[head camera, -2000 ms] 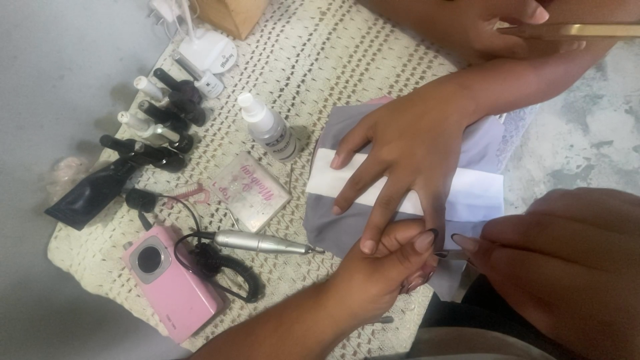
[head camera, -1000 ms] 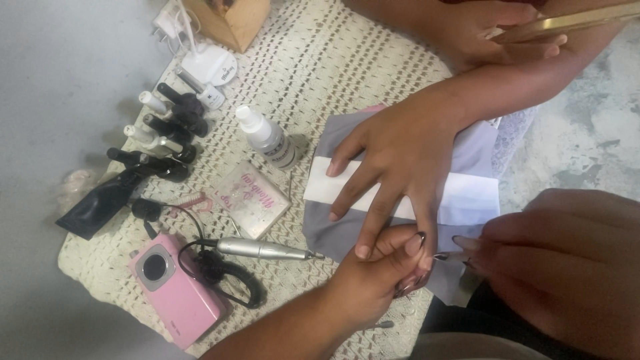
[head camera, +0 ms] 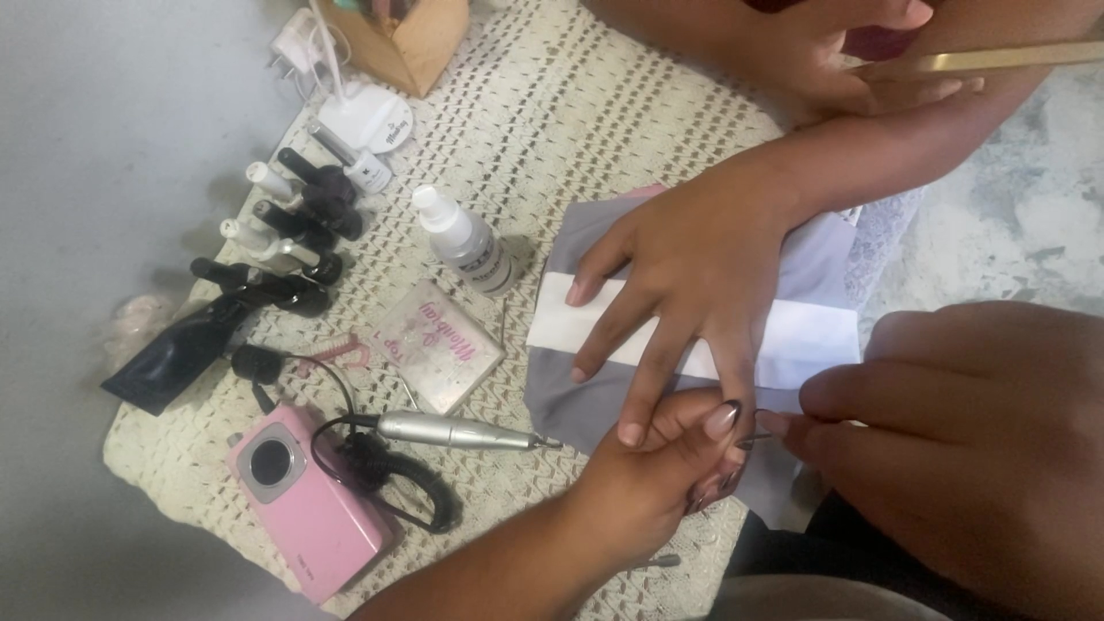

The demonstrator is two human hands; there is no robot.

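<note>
My left hand (head camera: 668, 470) has its fingers closed around a finger of another person's hand (head camera: 699, 267), which lies palm down, fingers spread, on a grey and white cloth (head camera: 811, 341). From the right, my right hand (head camera: 957, 440) pinches a thin metal tool (head camera: 757, 437), its tip at that held finger's end; most of the tool is hidden in my grip. Left of the hands, a silver nail drill handpiece (head camera: 457, 430) rests on the crocheted tablecloth, beside a pink nail drill control unit (head camera: 315, 509) with a round dial.
A white pump bottle (head camera: 466, 241) and a square packet (head camera: 440, 345) stand or lie left of the cloth. Several nail polish bottles (head camera: 297, 224), a black tube (head camera: 177, 354), a white lamp (head camera: 366, 116) and a wooden box (head camera: 414, 43) line the far left. The person's other hand (head camera: 828, 60) holds a gold-edged object.
My left hand keeps its hold on the other person's finger, and my right hand stays beside it with the tool. The gold-edged object at upper right has changed its tilt.
</note>
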